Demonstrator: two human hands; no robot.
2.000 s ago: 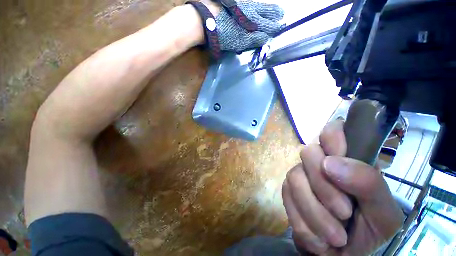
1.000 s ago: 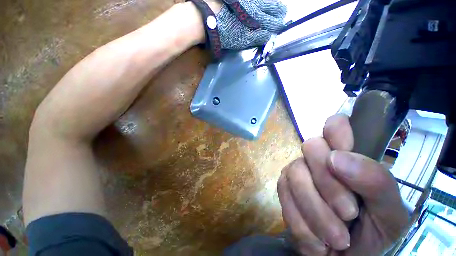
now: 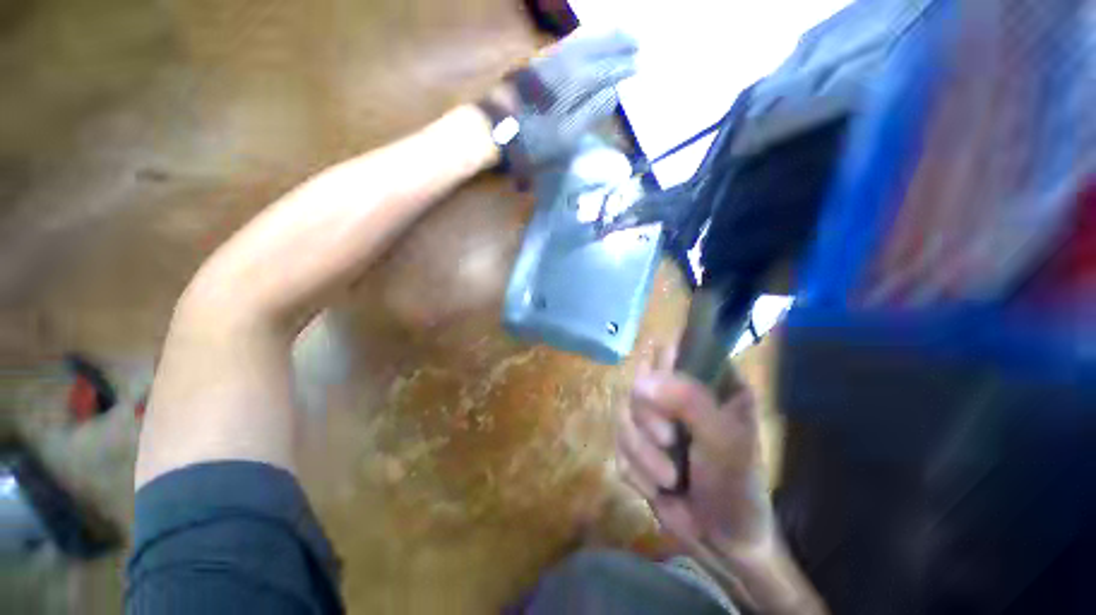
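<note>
The view is blurred. The cloth cutter's grey base plate (image 3: 583,288) lies on the brown table at the corner of the white marker paper (image 3: 685,78). Its dark body and blue-edged motor housing (image 3: 853,180) fill the right side. My left hand (image 3: 577,90), in a grey mesh glove, lies by the paper's edge beside the base plate, fingers stretched out, touching the lay. What is under its fingers is hidden. My right hand (image 3: 697,451) is bare and closed around the machine's dark handle (image 3: 709,336). The blade is too blurred to tell.
The worn brown table (image 3: 445,421) spreads left and below. A small red and black thing (image 3: 87,388) lies at the left, with a dark, silvery object (image 3: 48,499) below it. A small dark red thing (image 3: 551,15) is at the top edge by the paper.
The view has shifted. The blue motor housing has come into sight, and the handle and my right hand look smaller and further left. My left hand and the base plate sit lower relative to the paper.
</note>
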